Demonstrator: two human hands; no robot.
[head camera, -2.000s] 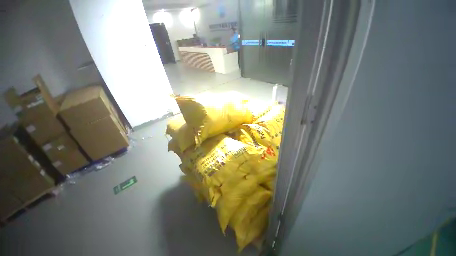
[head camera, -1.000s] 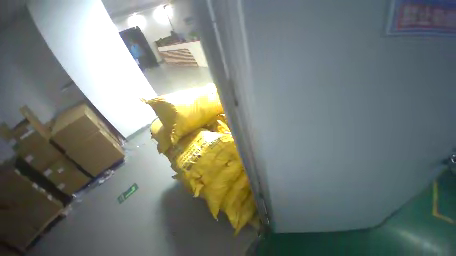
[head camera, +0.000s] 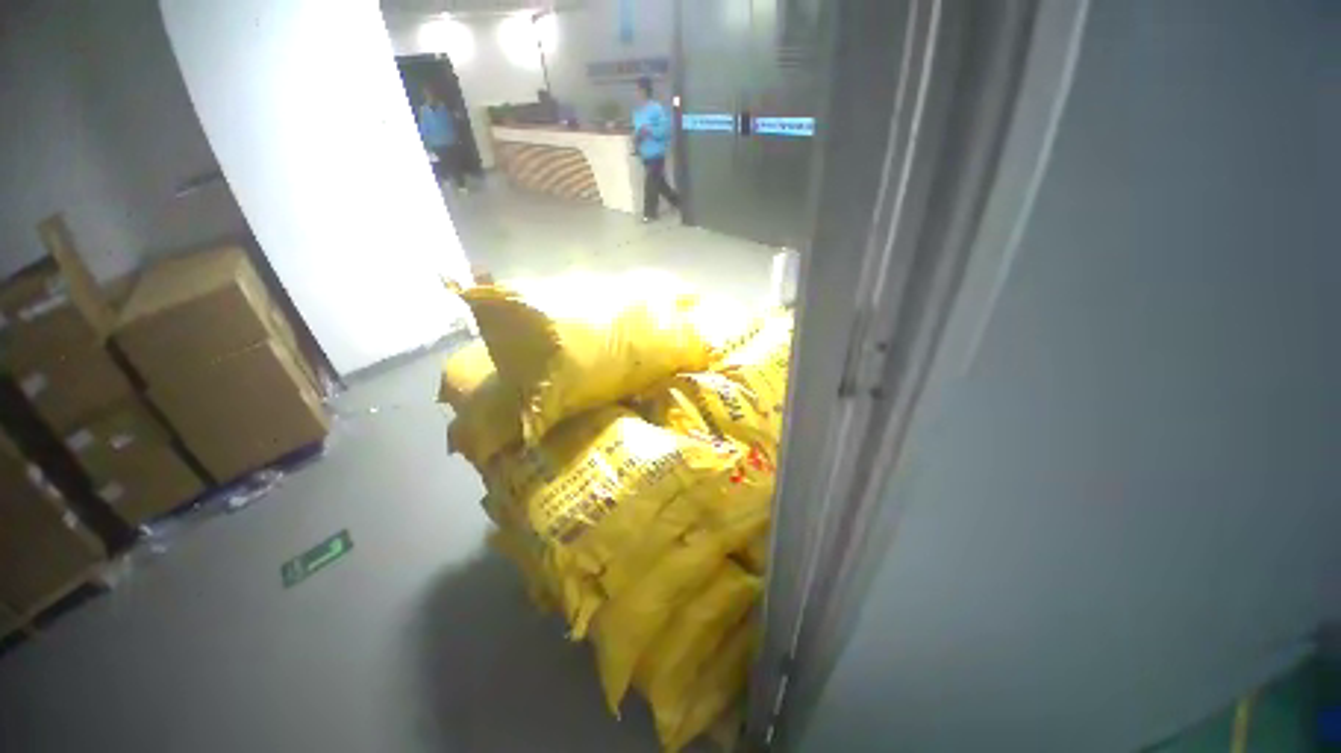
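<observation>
No hand is in view. The large grey-white workshop door (head camera: 1088, 427) fills the right side of the head view, close to me, with its metal edge slanting down the picture. Yellow woven sacks (head camera: 633, 486) with dark and red print lie stacked on the grey floor just left of that edge. The door edge hides the right part of the stack.
Stacked brown cartons (head camera: 221, 361) stand at the left by a white pillar (head camera: 316, 177). A green floor sign (head camera: 318, 558) lies before them. Two people in blue tops (head camera: 650, 140) are near a reception desk (head camera: 552, 162) at the back. Green floor (head camera: 1279, 721) shows bottom right.
From one second ago, the view has swung back right: the door edge sits further right, more sacks and the glass doors show. The door's red-and-blue sign has left the view. A second person now shows.
</observation>
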